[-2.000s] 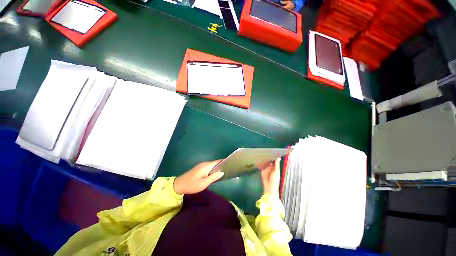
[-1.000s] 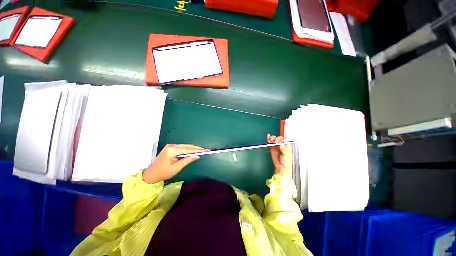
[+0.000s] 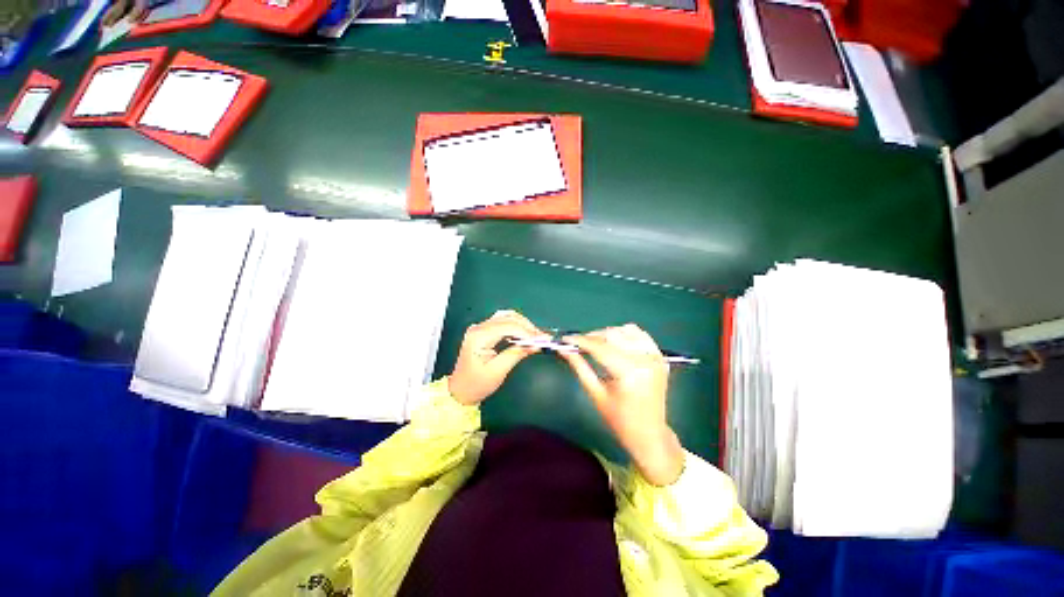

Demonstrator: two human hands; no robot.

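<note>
A thin panel [image 3: 684, 360] is seen nearly edge-on as a pale line in front of my chest, above the green bench. My left hand [image 3: 491, 355] grips its left end with thumb and fingers. My right hand [image 3: 621, 371] is on its edge near the middle, fingertips close to my left hand's; the panel's right end sticks out beyond my right hand. The hands cover much of the panel, and its faces do not show. I cannot tell whether my right fingertips also pinch something small.
A thick white panel stack [image 3: 869, 397] stands right, with red along its left side. A second stack [image 3: 363, 315] is at left, a loose white sheet [image 3: 88, 243] beyond. A white-faced panel on a red pad [image 3: 499, 212] lies ahead. Blue crates [image 3: 70, 432] are below left; a grey machine [image 3: 1021, 245] is right.
My right hand has moved left from the panel's right end to near its middle, close to my left hand. The panel stays edge-on. The whole view has shifted, showing more of the bench's left and far side.
</note>
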